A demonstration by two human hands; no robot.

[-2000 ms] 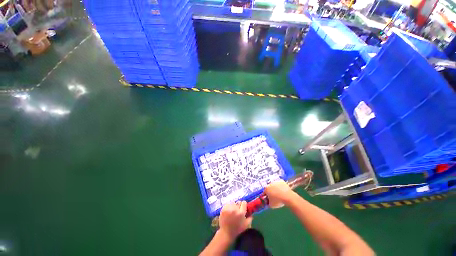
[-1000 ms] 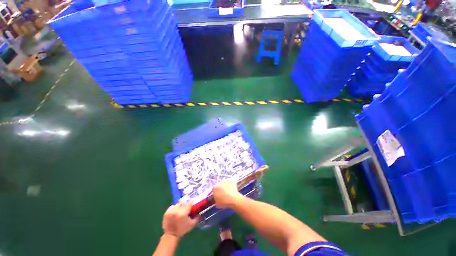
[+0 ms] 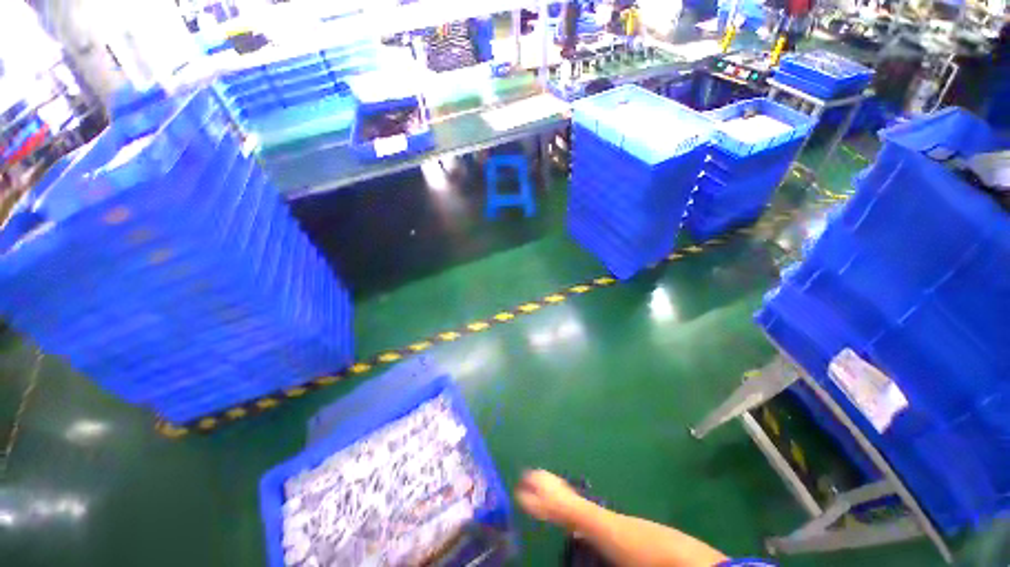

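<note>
A blue tote [image 3: 383,483] full of white cabled parts sits on the blue platform trolley [image 3: 371,401] at the bottom, left of centre. A short brown part of the trolley handle [image 3: 443,547] shows at the tote's near edge, blurred and mostly cut off by the bottom edge. My right hand [image 3: 546,497] is just right of the tote, off the handle, over the green floor. It is blurred and its fingers look curled, and I cannot tell whether they are closed. My left hand is out of the picture.
Tall stacked totes [image 3: 210,277] stand at the left. Two shorter stacks, one here [image 3: 637,183], stand ahead. A blue stool [image 3: 508,186] is by the workbench [image 3: 454,131]. Large blue totes [image 3: 886,321] on a metal stand [image 3: 825,532] are at the right. Yellow-black tape [image 3: 476,328] crosses the floor.
My right hand has left the handle and is now to its right. My left hand has gone out of the picture. The tote and trolley now appear lower and further left as the view has turned.
</note>
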